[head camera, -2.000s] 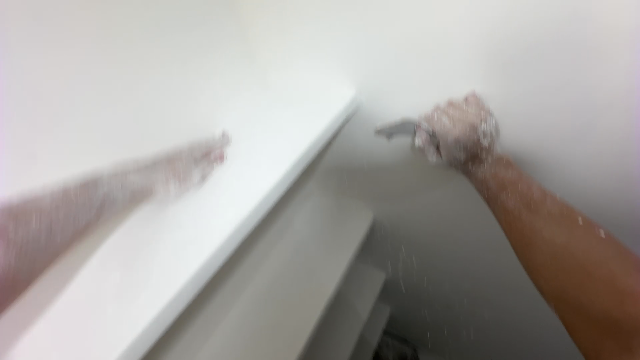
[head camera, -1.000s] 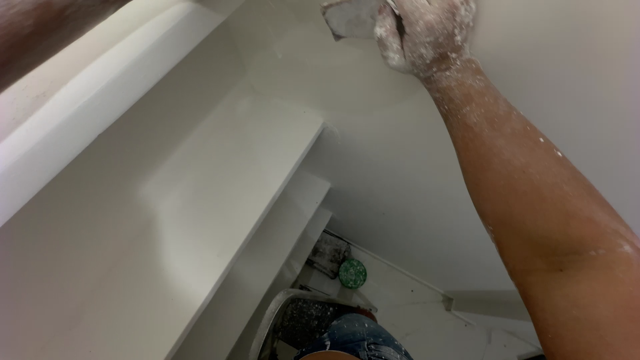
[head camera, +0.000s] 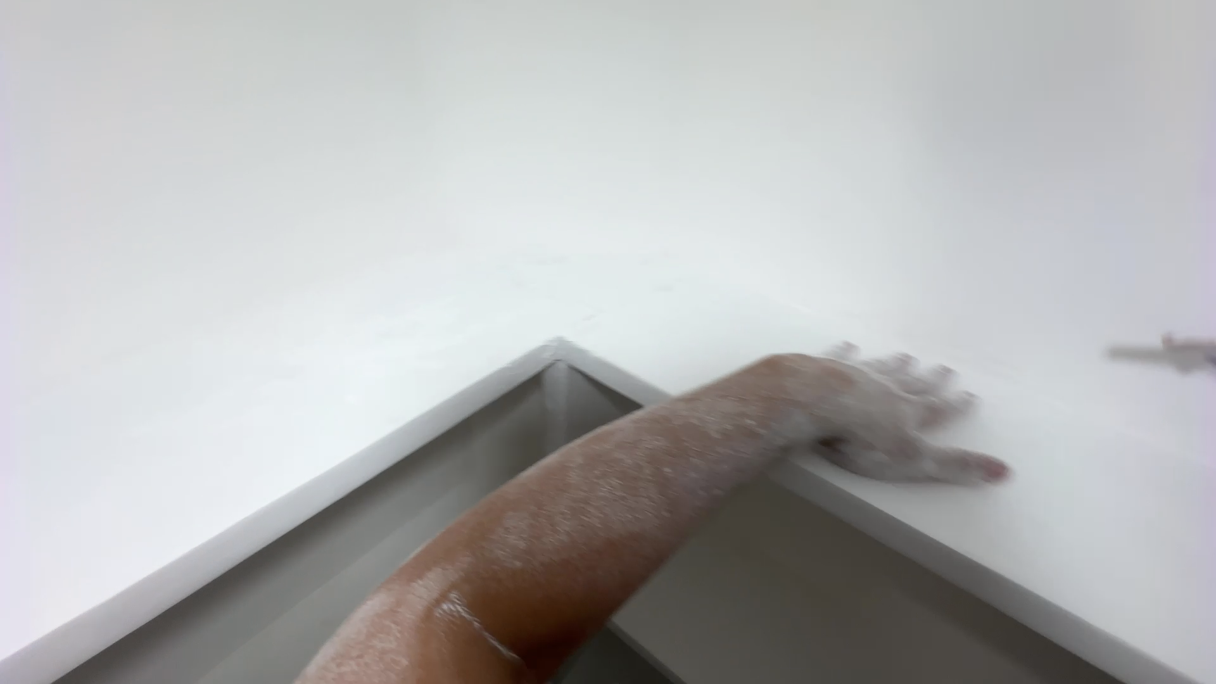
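My left hand (head camera: 888, 418), coated in white dust, lies with spread fingers on the white shelf top (head camera: 1073, 503), just behind its front edge. Nothing is in it. The dusty forearm crosses over the shelf edge from the lower middle. At the far right border a small part of my right hand (head camera: 1197, 353) shows, blurred, with a thin flat tool (head camera: 1140, 353) pointing left from it. The tool's kind cannot be told here, and most of that hand is out of view.
Two white shelf edges (head camera: 285, 508) meet at an inner corner (head camera: 559, 351) left of my forearm. Below them are shaded grey surfaces and a lower shelf edge (head camera: 646, 655). Pale walls (head camera: 570, 123) rise behind, and faint marks dot the shelf near the corner.
The view has swung to the shelf corner. My left hand now rests on the shelf at right of centre. My right hand, clearly seen with a flat blade tool one second ago, is mostly outside the frame.
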